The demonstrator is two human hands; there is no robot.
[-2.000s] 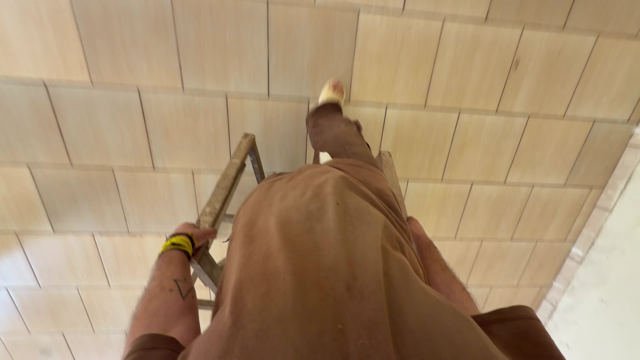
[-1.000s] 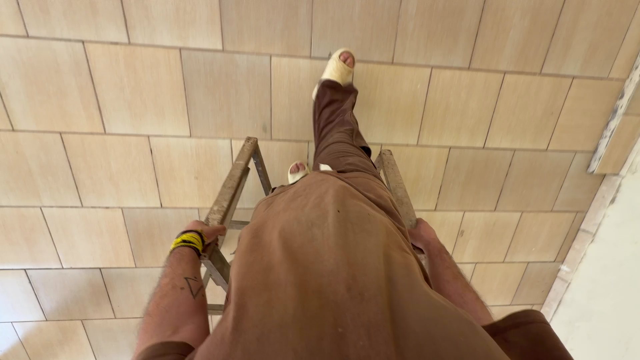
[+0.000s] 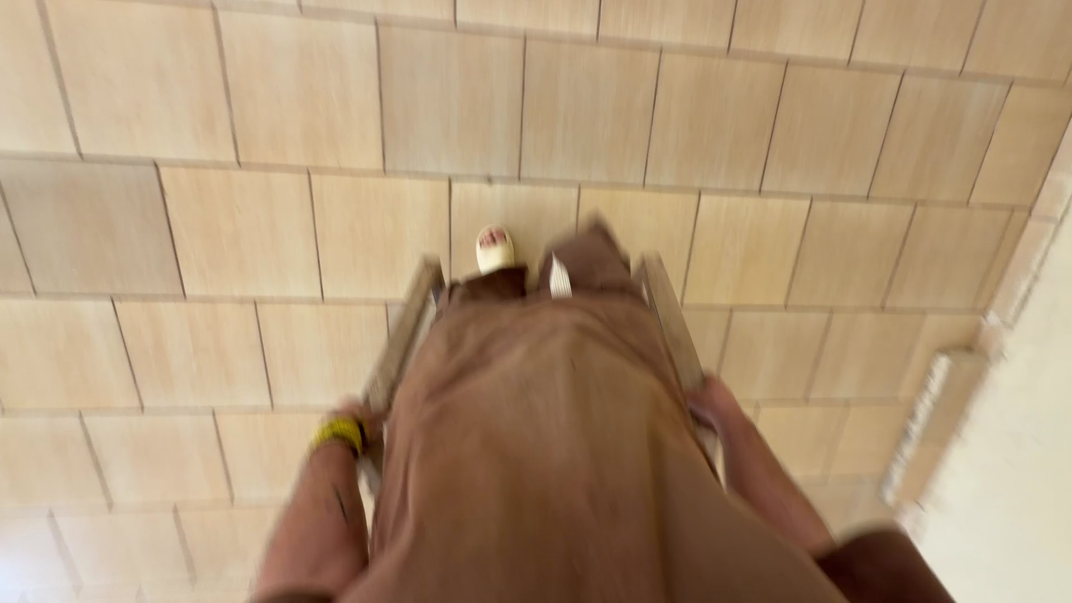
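Observation:
My left hand (image 3: 362, 412) grips the left side rail (image 3: 404, 335) of a worn wooden frame, perhaps a stepladder or chair; a yellow band circles that wrist. On the other side my right hand (image 3: 710, 398) is closed around the matching right rail (image 3: 670, 322). Between the rails, a brown garment (image 3: 553, 452) covers my body and hides most of the frame. One foot in a cream open-toed slipper (image 3: 495, 249) shows beyond the garment's hem, beside a brown trouser leg (image 3: 590, 260). Both hands are blurred, their fingers partly hidden.
Pale, wood-look tiles (image 3: 452, 100) in staggered rows cover the floor. A cream wall (image 3: 1013, 452) rises at the right, with a rough-edged strip (image 3: 936, 427) lying along its base.
The leg that reached far forward has drawn back close to the frame, and the other slippered foot now shows more to the left. Both hands keep their hold on the rails.

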